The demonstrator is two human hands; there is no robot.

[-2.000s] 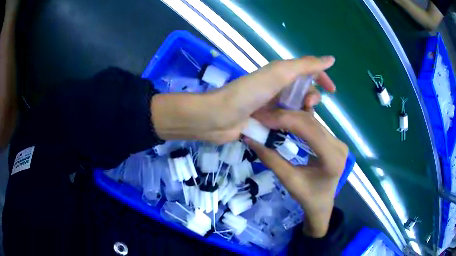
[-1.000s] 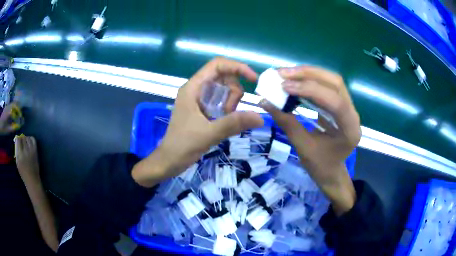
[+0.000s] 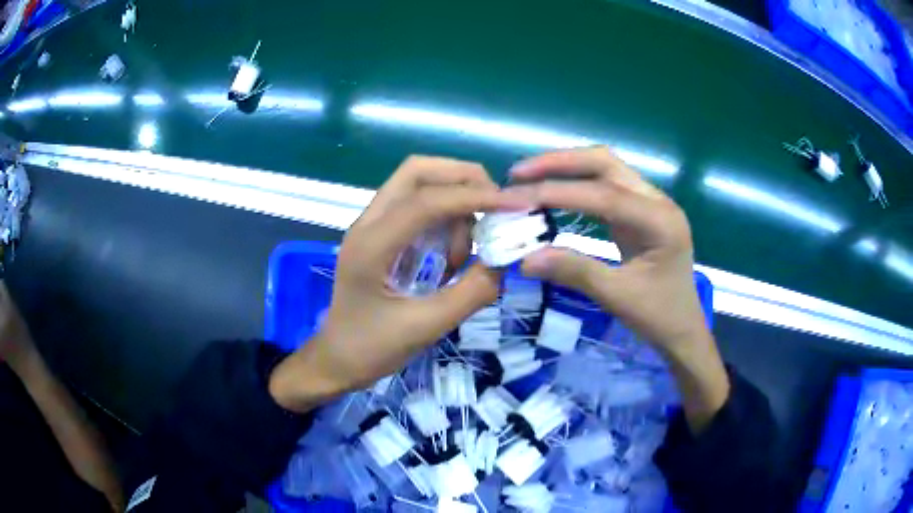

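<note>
My left hand (image 3: 385,276) holds a clear case (image 3: 420,266) in its palm, and its thumb and fingertips touch a white wired coil unit (image 3: 509,238). My right hand (image 3: 621,230) pinches the same unit near its black end, where thin white leads stick out to the right. The unit is held level between both hands; I cannot tell if a clear shell surrounds it. Below the hands, the blue tray (image 3: 290,286) holds mixed white coil units (image 3: 455,386) and clear cases (image 3: 591,451).
Scattered units (image 3: 243,80) lie on the green conveyor belt (image 3: 450,70) behind a pale metal rail (image 3: 200,175). More blue trays stand at the right (image 3: 839,426) and upper right (image 3: 791,12). Another person's forearm (image 3: 55,401) is at the left on the dark bench (image 3: 150,271).
My left fingertips have come in from the left to meet the coil unit. The unit has turned nearly level. The neighbouring person's hands have moved out of view, leaving the forearm.
</note>
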